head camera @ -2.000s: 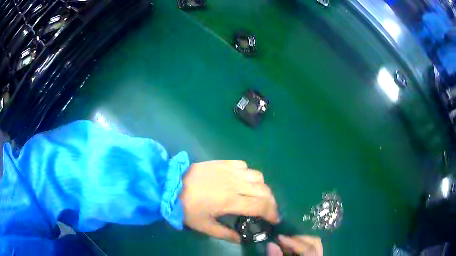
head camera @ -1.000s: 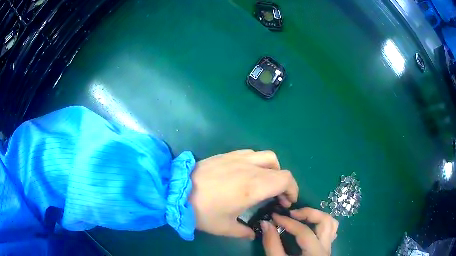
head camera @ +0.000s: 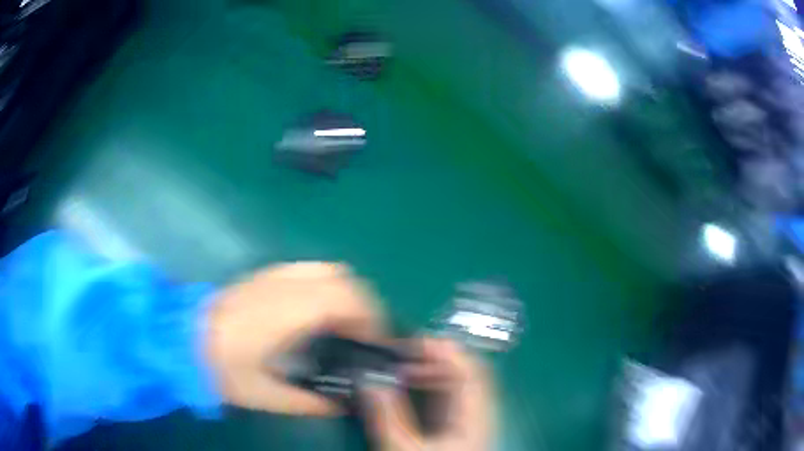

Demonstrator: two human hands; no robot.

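The view is strongly blurred. My left hand (head camera: pixel 286 330), in a bright blue sleeve, grips a black watch housing (head camera: pixel 339 363) at the lower middle. My right hand (head camera: pixel 445 396) is at the housing's right side, its fingers on it; the bottom edge of the picture cuts it off. Whether the right fingers also hold a small piece cannot be told. A pile of small silvery metal pieces (head camera: pixel 483 317) lies on the green surface (head camera: pixel 529 238), just beyond and right of my right hand.
Two more dark housings, one (head camera: pixel 322 141) nearer and one (head camera: pixel 360 55) farther, lie beyond my hands. Black trays (head camera: pixel 62 79) stand at the upper left. A whitish crinkled bag (head camera: pixel 661 407) lies by dark trays at the lower right. Blurred blue clothing shows at the upper right.
The view has swung, so the pile, loose housings and hands appear farther left, and more of the bag shows. Both hands remain at the held housing.
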